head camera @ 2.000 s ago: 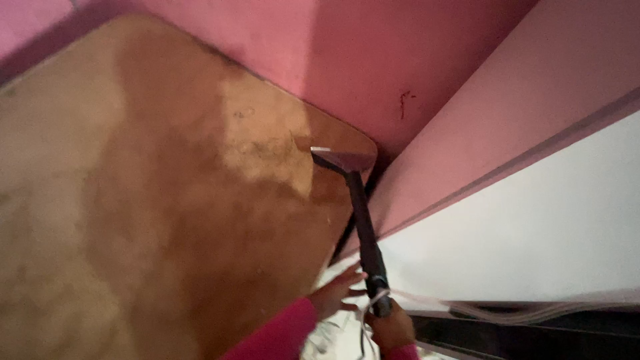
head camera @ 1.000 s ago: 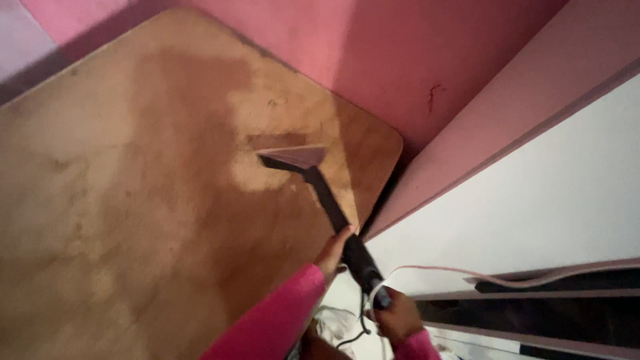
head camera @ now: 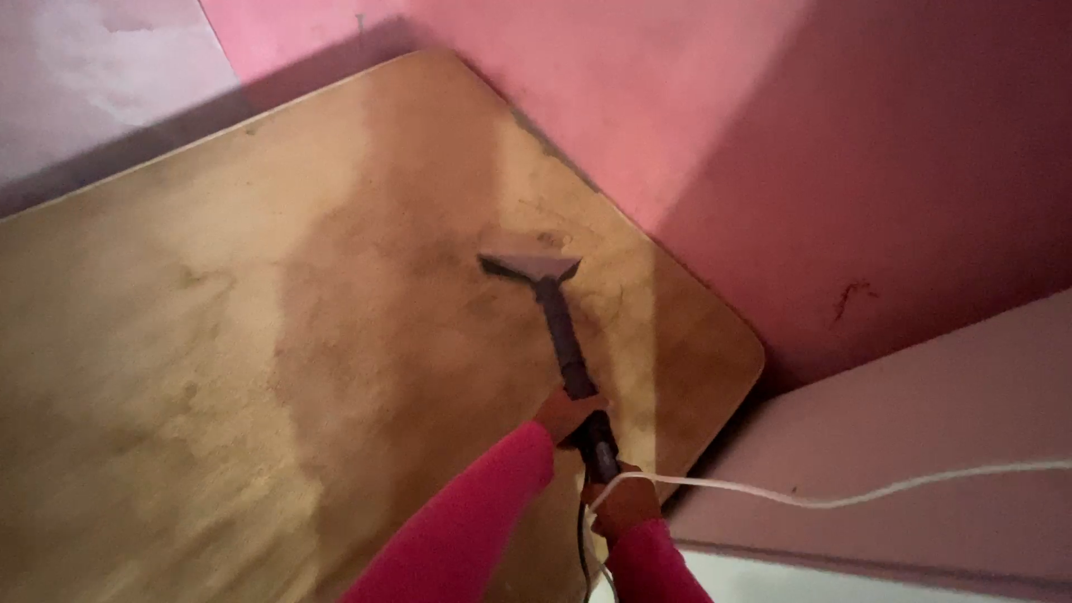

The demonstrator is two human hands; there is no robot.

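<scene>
A dark upholstery-cleaner wand [head camera: 563, 331] points up and slightly left across a stained tan mattress [head camera: 226, 293]. Its wide, clear-fronted nozzle [head camera: 532, 266] rests against the mattress, where a large darker, damp-looking patch spreads. My left hand [head camera: 571, 416] is wrapped around the wand's shaft. Lower down, my right hand [head camera: 621, 502] grips the handle end. A white cord [head camera: 737, 486] passes over the right hand and runs off to the right; a thin dark cord hangs beside the handle. Pink sleeves cover both arms.
A pink wall [head camera: 854, 193] borders the mattress's upper right edge. At lower right stands a pale pink panel or wall [head camera: 879, 435], with a white surface [head camera: 754, 578] below it. Dark shadow fills the gap by the mattress's right corner.
The nozzle has moved away from the mattress's right corner toward its middle. My left hand, with fingers spread by the handle two seconds ago, now grips the shaft. The view has shifted.
</scene>
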